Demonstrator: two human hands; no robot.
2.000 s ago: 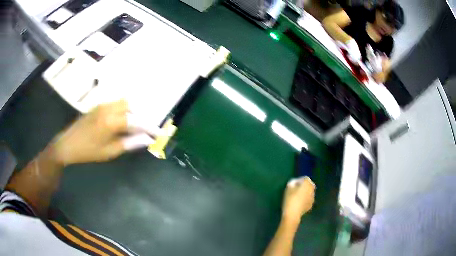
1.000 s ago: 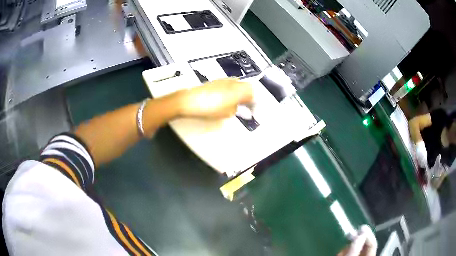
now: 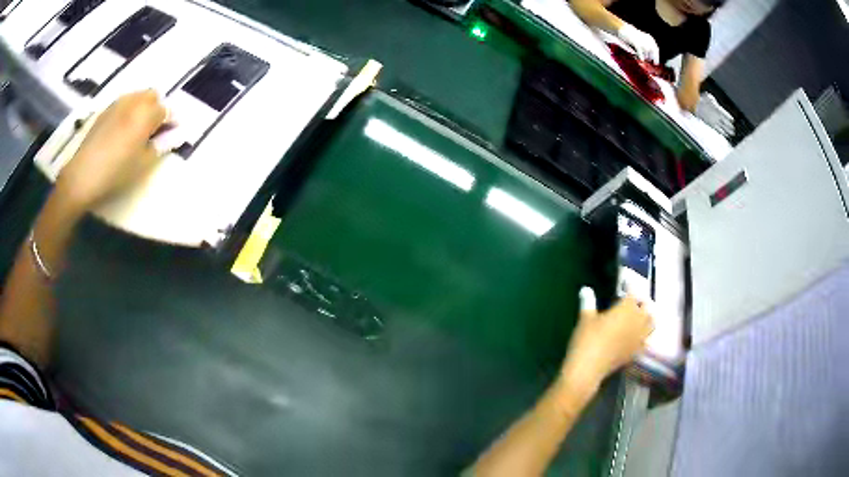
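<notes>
My left hand [image 3: 121, 149] is over the near part of the white belt [image 3: 223, 186]. Its fingertips are at the near end of a black phone frame [image 3: 219, 84] lying on the belt; whether they grip it is hidden. My right hand [image 3: 610, 340] is at the side conveyor [image 3: 666, 326] on the right. Its thumb, in a white finger cot, stands apart from the curled fingers, which are by the near end of a phone part [image 3: 636, 247] lying in the conveyor. No part shows between thumb and fingers.
More phone frames [image 3: 126, 42] lie further up the belt. Yellow tape [image 3: 256, 247] is at the belt corner, with shiny clear scraps [image 3: 326, 298] on the green mat [image 3: 419, 228]. A black tray [image 3: 586, 121], another person [image 3: 661, 37] and a grey cabinet [image 3: 763, 224] lie beyond.
The view has swung right. My left hand has drawn back from further across the belt. My right hand, earlier over the mat with a dark piece, is now at the side conveyor with its thumb spread.
</notes>
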